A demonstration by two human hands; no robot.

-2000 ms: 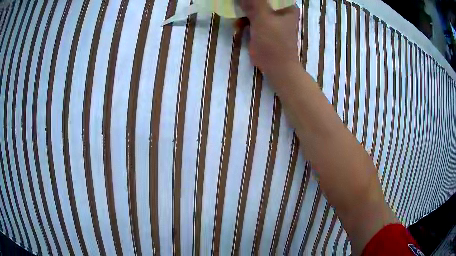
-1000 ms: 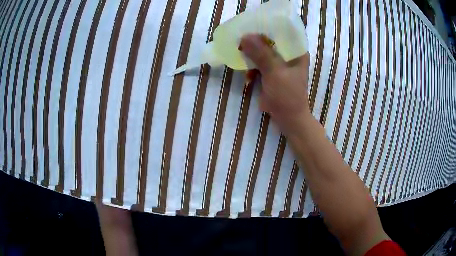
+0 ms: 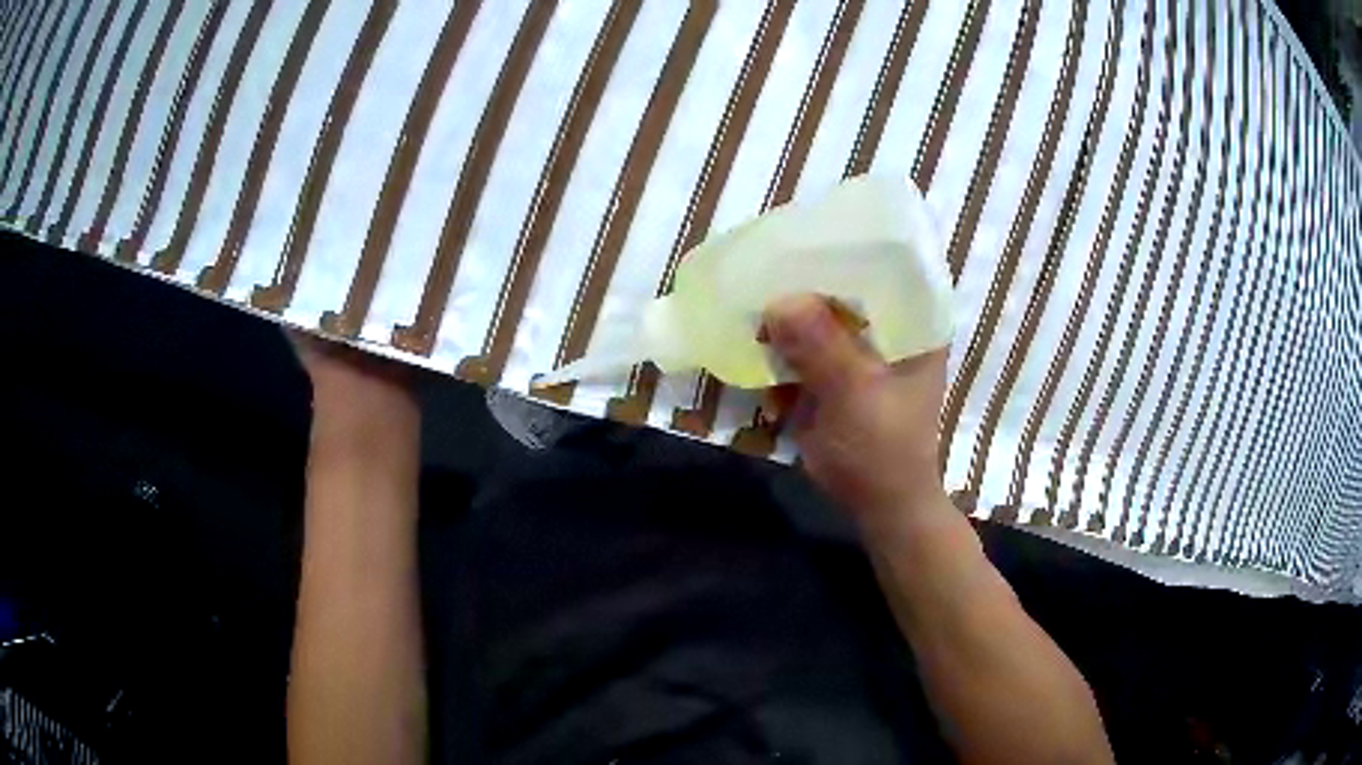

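My right hand (image 3: pixel 851 396) grips a translucent pale yellow squeeze bottle (image 3: pixel 807 277), held tilted over the near edge of the slotted panel (image 3: pixel 426 247). The bottle's long whitish nozzle (image 3: pixel 598 360) points left, its tip at the squarish end of a brown groove (image 3: pixel 598 254) by the panel's edge. Whether the tip touches the panel I cannot tell. My left forearm reaches up to the panel's near edge at the left; my left hand (image 3: pixel 356 359) is mostly hidden at or under that edge, and its fingers do not show.
The white panel with close brown grooves fills the upper part of the view and runs far to the right. Dark clothing (image 3: pixel 642 628) lies below its near edge, with a small greyish translucent piece (image 3: pixel 523 420) just under the rim. Dark floor (image 3: pixel 135 448) shows at the lower left.
My right hand and the bottle have moved toward me, from farther up the panel to its near edge. My left forearm has come into view at that edge. The view has shifted toward my body.
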